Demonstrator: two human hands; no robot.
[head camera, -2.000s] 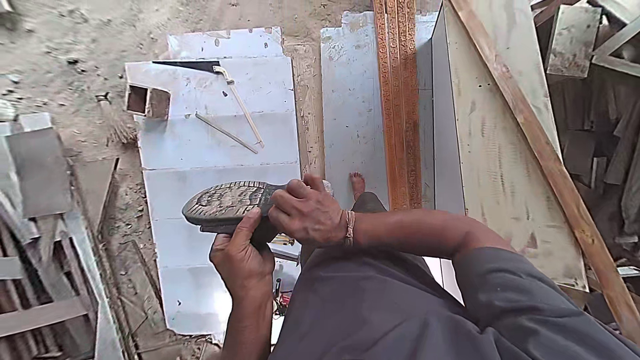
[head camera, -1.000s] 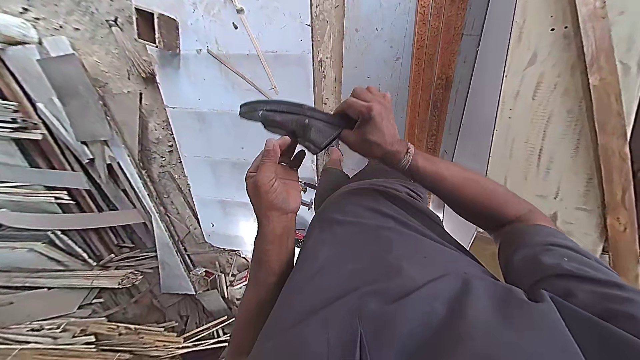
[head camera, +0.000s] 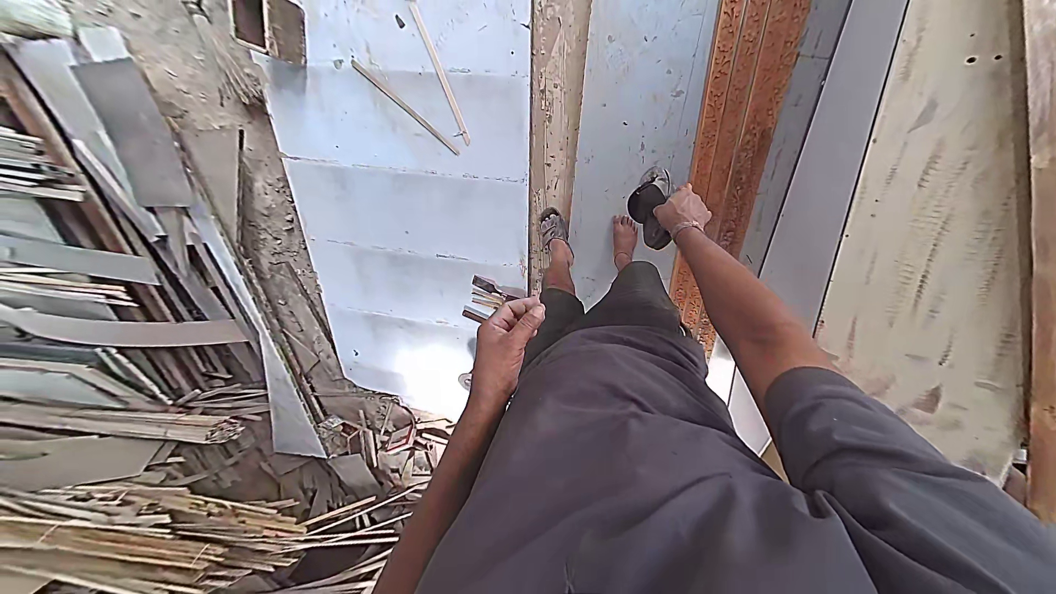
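My right hand (head camera: 686, 210) grips a dark slipper (head camera: 650, 202) low over the pale board, just to the right of my bare right foot (head camera: 624, 239). A matching slipper (head camera: 553, 224) is on my left foot, over a narrow wooden plank. My left hand (head camera: 513, 330) is raised in front of my left thigh, thumb against the curled fingers; whether something small is between them I cannot tell. Just behind it lie some tools or sticks (head camera: 488, 295), partly hidden by the hand.
Thin wooden strips (head camera: 406, 107) lie on the pale sheet (head camera: 412, 206). Carved orange-brown wooden mouldings (head camera: 738, 107) run along the right, beside a large panel (head camera: 916, 247). Stacked boards (head camera: 132, 132) and piled wood offcuts (head camera: 124, 528) fill the left. A hollow box (head camera: 285, 31) stands at the top.
The slipper, held up at my waist with both hands near it before, is now low beside my bare foot in my right hand alone. My left hand has come away from it.
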